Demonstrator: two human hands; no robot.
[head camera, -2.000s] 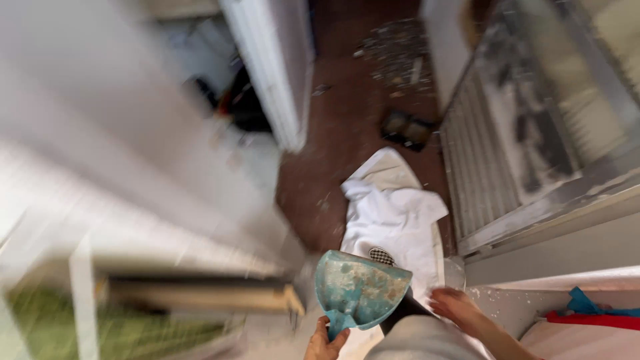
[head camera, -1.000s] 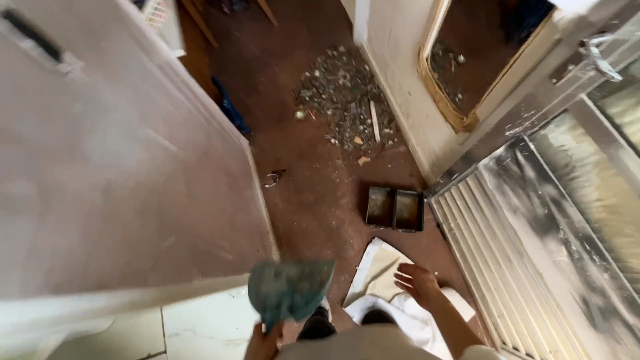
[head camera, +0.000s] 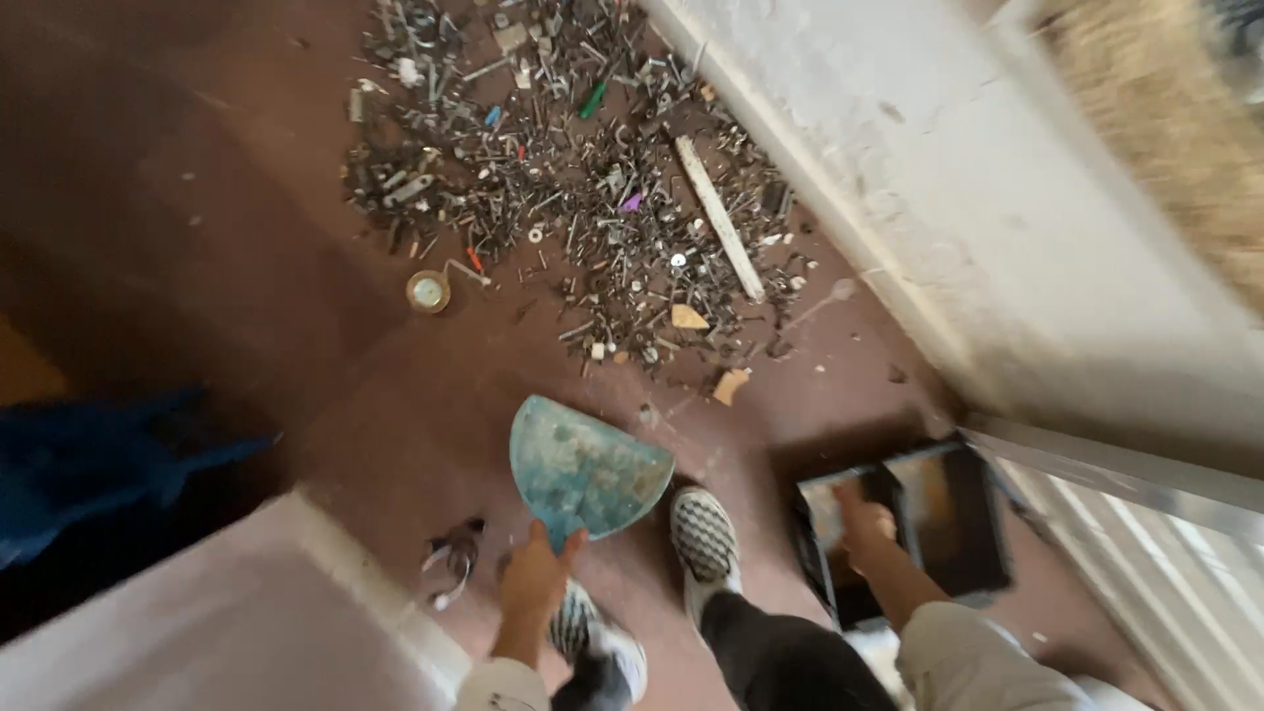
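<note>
My left hand (head camera: 536, 581) grips the handle of a worn turquoise dustpan (head camera: 592, 469), its wide pan pointing forward above the red-brown floor. Over the left compartment of a black two-part tray (head camera: 953, 513) is my right hand (head camera: 864, 523); blur hides whether its fingers touch the tray. Ahead of the dustpan a large spread of screws, nails and small hardware (head camera: 592, 188) lies on the floor. Among it are a white-painted wood strip (head camera: 721, 217) and small coloured bits. A small round brass-coloured item (head camera: 428, 292) lies at the pile's left edge.
A white wall (head camera: 869, 158) runs along the right, meeting a ribbed panel (head camera: 1106, 553) near the tray. At lower left stands a pale wall corner (head camera: 257, 602), with dark blue fabric (head camera: 109, 464) behind it. A small tangled object (head camera: 456, 561) lies left of my checkered shoes (head camera: 704, 535).
The view has moved forward, nearer the hardware pile. My right hand, which was over the white cloth, is now at the black tray. The dustpan stays in my left hand.
</note>
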